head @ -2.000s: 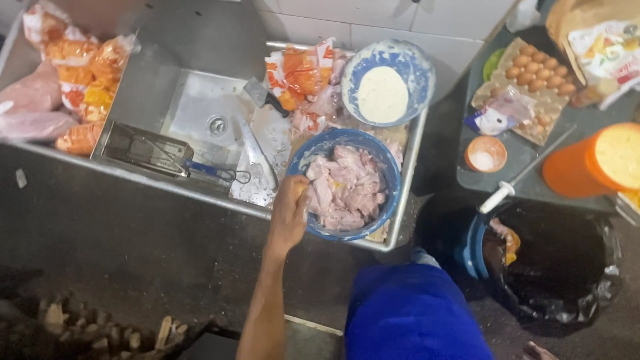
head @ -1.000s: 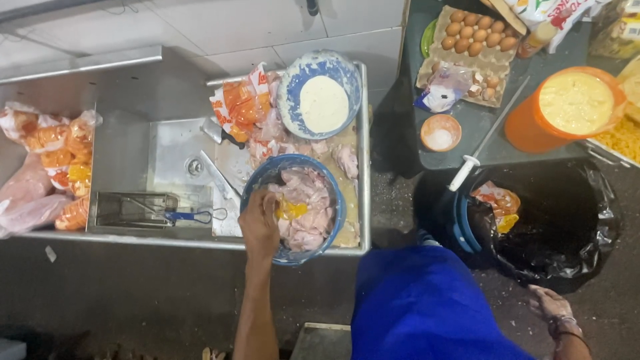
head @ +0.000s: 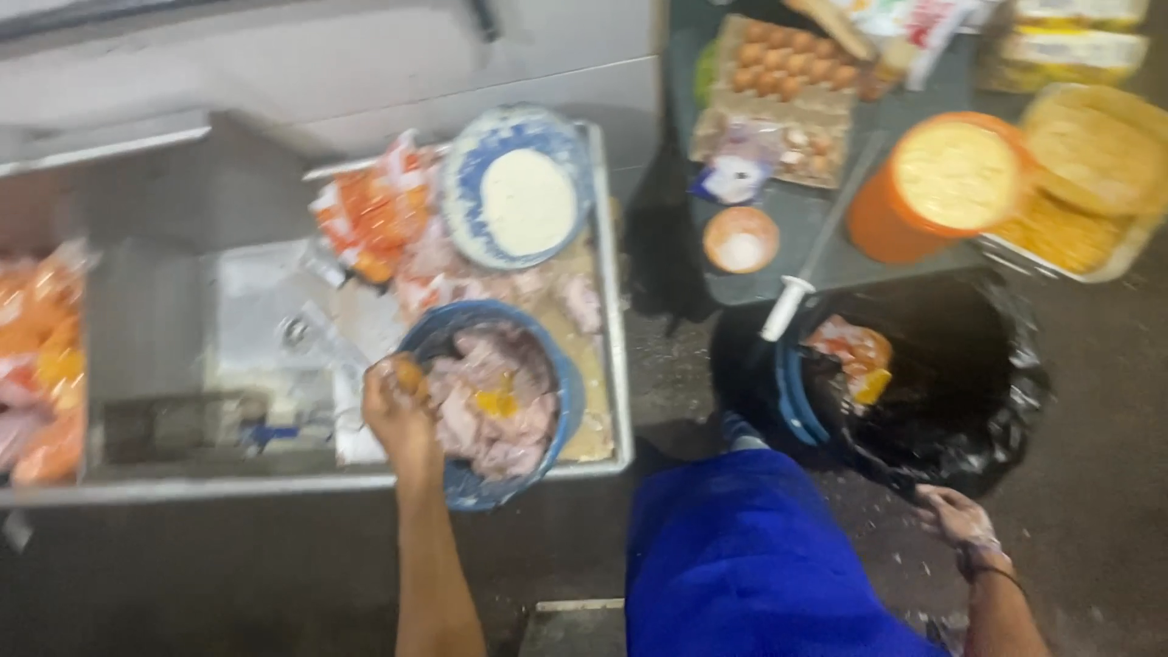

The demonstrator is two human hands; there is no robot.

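Note:
My left hand point(head: 399, 406) is closed around a brown eggshell point(head: 410, 375), blurred, at the left rim of a blue bowl point(head: 568, 388). Pieces of raw, pale pink chicken point(head: 465, 415) fill this bowl, with orange-yellow egg yolk point(head: 497, 398) lying on top. Behind it stands a blue and white bowl point(head: 463, 214) of creamy white batter or flour point(head: 529, 203). At the lower right, my right hand point(head: 954, 516) is at the near rim of a bin lined with a black plastic bag point(head: 949, 447); whether its fingers pinch the bag is unclear.
Orange and white plastic packaging point(head: 376, 214) lies beside the bowls on the steel sink's drainboard point(head: 622, 392). On the dark table point(head: 757, 290) are an egg tray point(head: 835, 119), a small orange bowl point(head: 741, 239) and an orange container point(head: 899, 205). A white-handled long tool point(head: 787, 308) overhangs its edge.
Yolk now lies on the chicken, where two seconds ago less showed. My left hand has moved from over the chicken to the bowl's left rim. My right hand has come closer to the bin bag.

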